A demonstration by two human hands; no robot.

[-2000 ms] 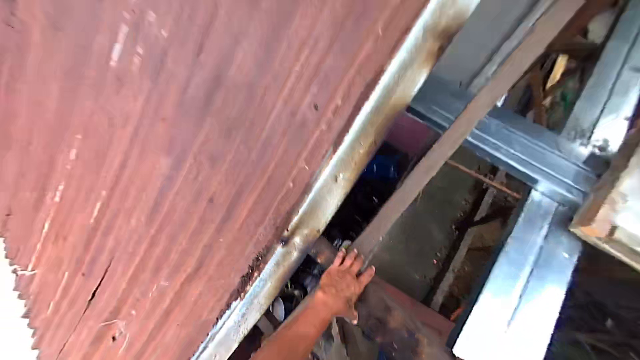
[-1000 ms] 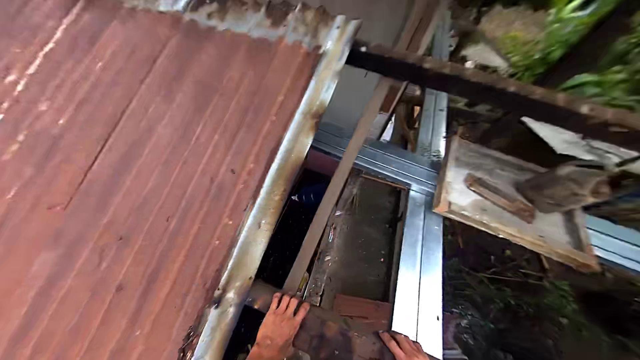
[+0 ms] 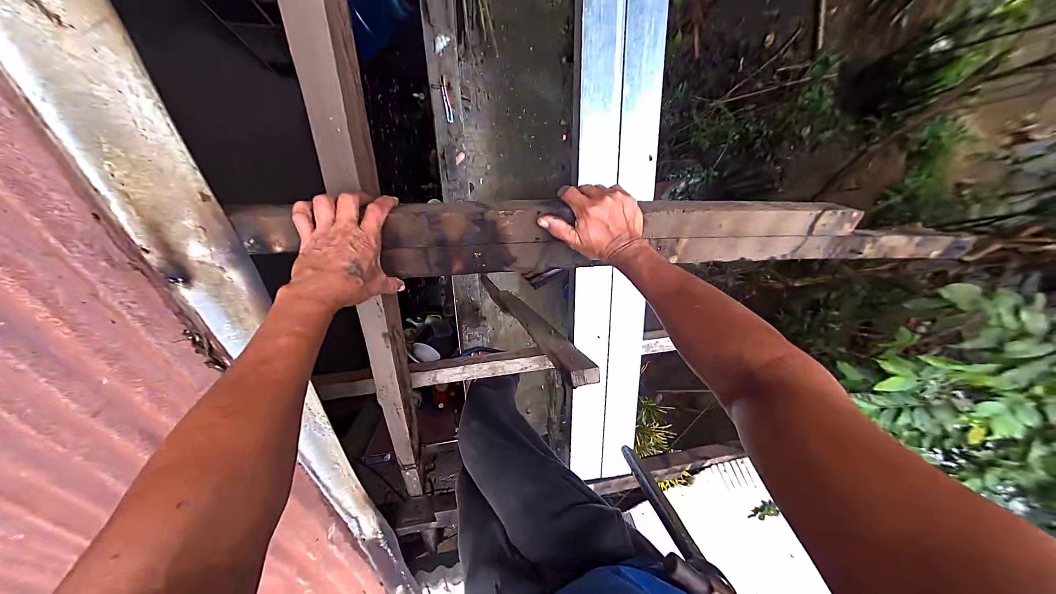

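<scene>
A weathered wooden beam (image 3: 487, 239) runs across the view from the metal roof edge to the right. My left hand (image 3: 342, 252) rests over it near its left part, fingers hooked on the far edge, where a long wooden rafter (image 3: 326, 91) meets it. Farther right, my right hand (image 3: 598, 219) grips the same beam above a shiny metal channel (image 3: 590, 355). Below the beam are my legs in dark trousers (image 3: 528, 495), beside a short wooden crosspiece (image 3: 487, 367) and a slanting piece of wood (image 3: 540, 330).
Rusty red corrugated roofing (image 3: 107, 346) with a metal edge flashing (image 3: 148, 165) lies at the left. Between the timbers there are open gaps with a drop below. Leafy branches (image 3: 982, 371) are at the right. A dark bar (image 3: 660, 503) slants beside my legs above pale roofing (image 3: 734, 528).
Two seconds ago only one hand showed; now both hands are on the beam. The view has swung down and closer, bringing my legs into sight.
</scene>
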